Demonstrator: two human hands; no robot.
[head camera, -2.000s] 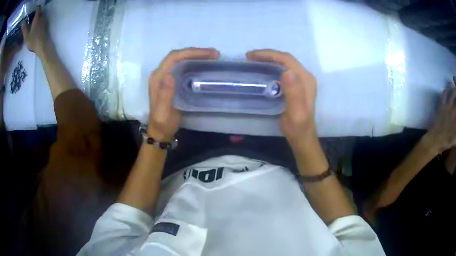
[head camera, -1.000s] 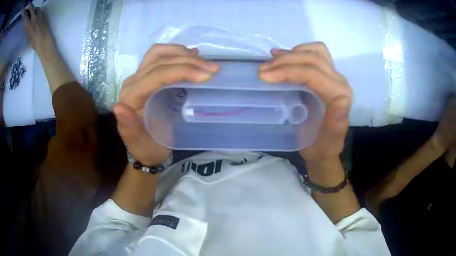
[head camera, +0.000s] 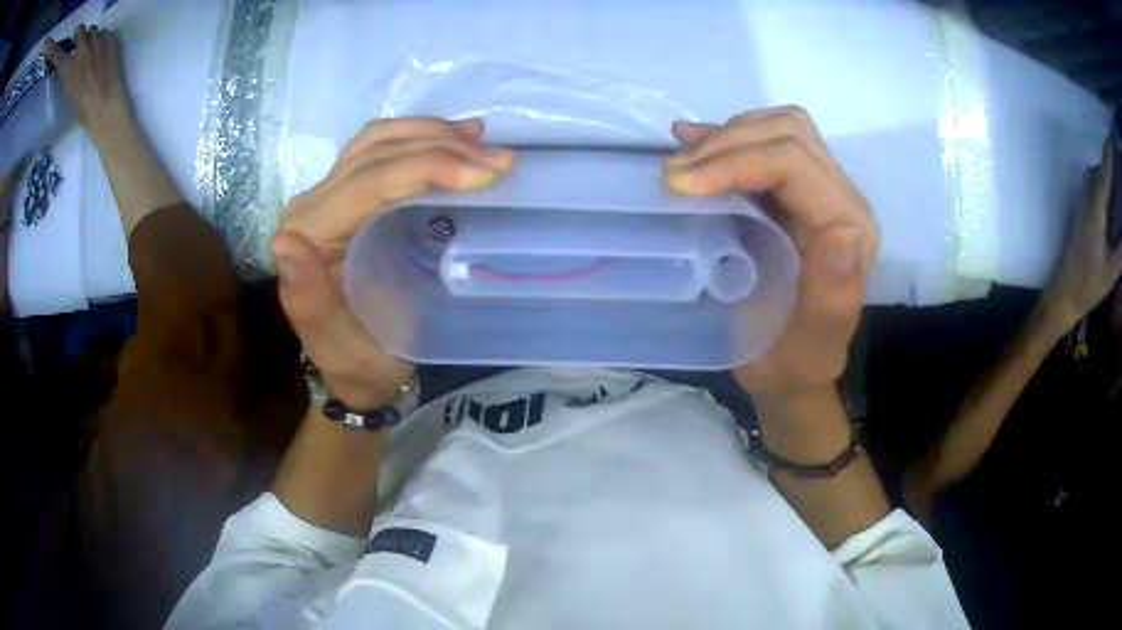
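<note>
A clear plastic housing (head camera: 578, 338), a frosted oval tub, is held up in front of my chest with its open side facing me. Inside are a long inner channel (head camera: 578, 276) with a thin reddish line in it and a small round post (head camera: 733, 276) at its right end. A small ringed mark shows at the inner left. My left hand (head camera: 357, 246) grips the left end and my right hand (head camera: 812, 240) grips the right end, fingers over the top edge. A clear plastic film (head camera: 529, 89) lies behind it.
The bench is covered in white foam sheet (head camera: 849, 92) with shiny tape strips (head camera: 240, 148). A neighbour's hand (head camera: 96, 74) is at upper left, near a dark pile of screws (head camera: 41, 185). Another person's hand (head camera: 1085, 265) is at the right edge.
The housing has come up nearer to the camera and tilted, so its inside shows more fully. The film behind it has come into view. Both hands keep their hold.
</note>
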